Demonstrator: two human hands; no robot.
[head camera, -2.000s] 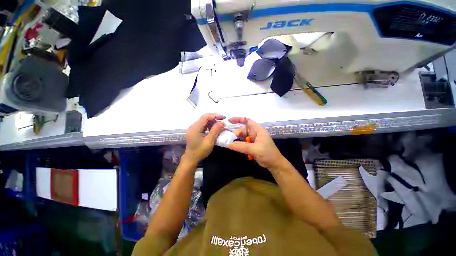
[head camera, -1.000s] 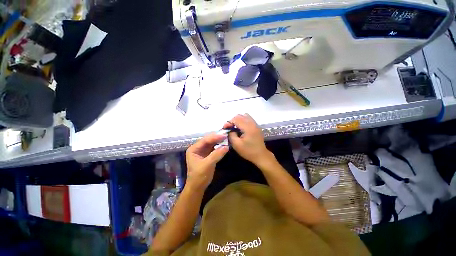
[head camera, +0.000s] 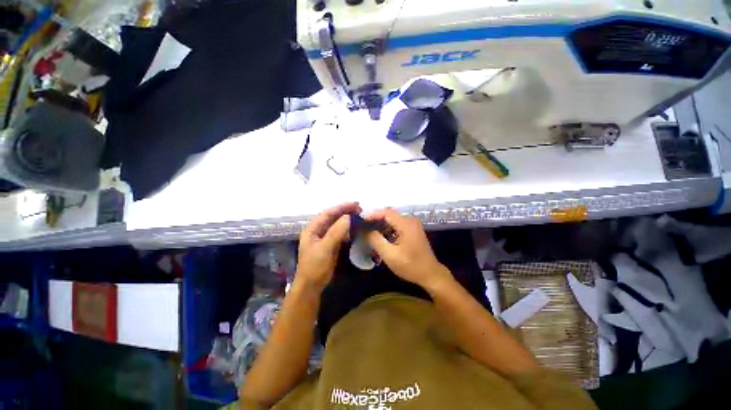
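A small fabric tab (head camera: 362, 252), dark at its top and pale below, is held between my two hands at the table's front edge. My left hand (head camera: 325, 244) pinches its dark upper left side. My right hand (head camera: 403, 247) grips its right side, and the fingers hide part of it. The pale end hangs below the fingers. Several dark and grey turned tabs (head camera: 439, 134) lie overlapping under the machine arm. Two pale pieces (head camera: 300, 114) lie left of the needle. No orange snips show in my right hand.
The white sewing machine (head camera: 513, 48) stands behind. A yellow-green-handled tool (head camera: 490, 164) and a metal block (head camera: 589, 134) lie to the right. Black fabric (head camera: 208, 88) covers the back left. Below the table are a woven tray (head camera: 553, 360), cut pieces (head camera: 653, 280) and a blue crate (head camera: 192, 320).
The orange-handled thing seen at my right hand earliest is out of sight. The tab now shows a dark part above its pale end. My hands have come level and close together; the view has shifted slightly.
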